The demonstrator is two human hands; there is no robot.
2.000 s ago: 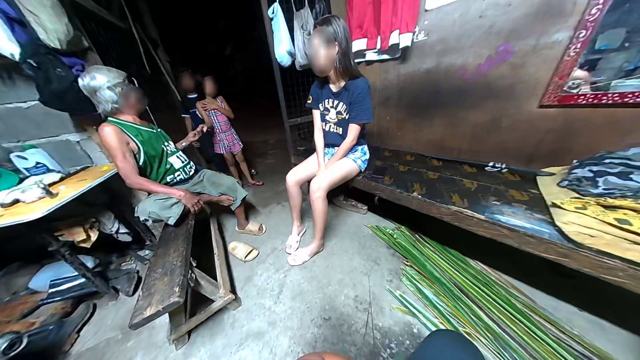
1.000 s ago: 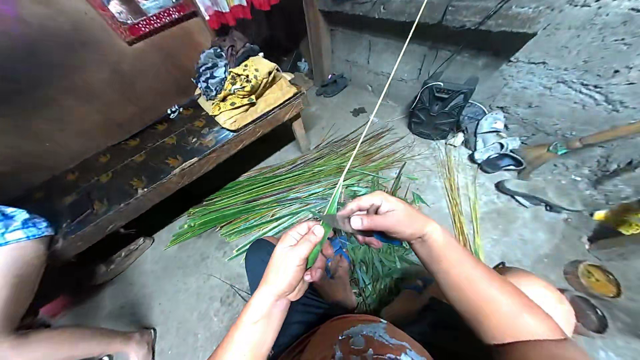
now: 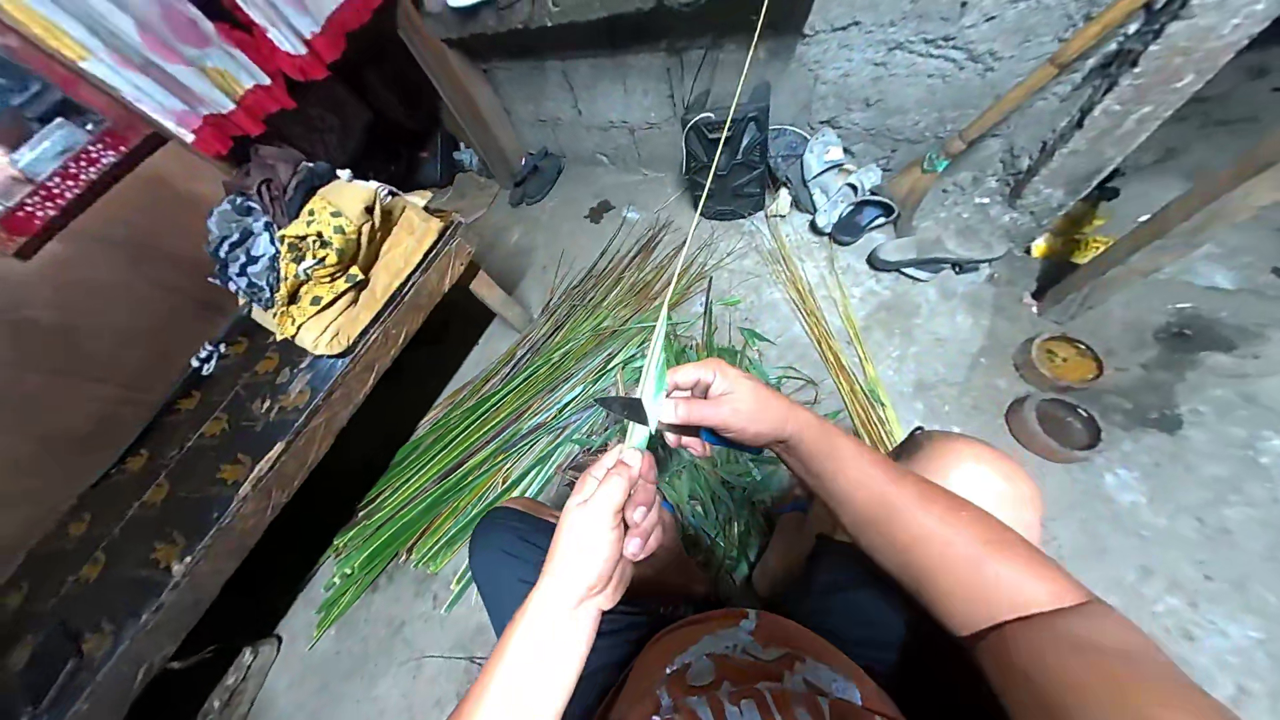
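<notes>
My left hand (image 3: 605,520) is closed on the lower end of a long green palm leaf strip (image 3: 655,370), whose pale midrib runs up and away from me. Just above it, my right hand (image 3: 725,405) grips a knife (image 3: 625,408) with a dark blade and a blue handle. The blade lies across the strip, and my right fingers press at the leaf beside it. Beyond my hands, to the left, a bundle of long green leaf strips (image 3: 480,430) is spread on the floor. Leaf scraps (image 3: 720,510) are heaped between my legs.
A low bench (image 3: 220,450) with folded cloths (image 3: 345,255) stands at the left. Thin stripped midribs (image 3: 840,340) lie beyond my right knee. Slippers (image 3: 930,255), a black container (image 3: 728,165) and a broom (image 3: 1000,110) are near the wall. Two small bowls (image 3: 1055,428) sit at the right.
The view has swung down from the seated people to my hands and the leaves. Since one second ago, both hands remain on the leaf strip and the knife.
</notes>
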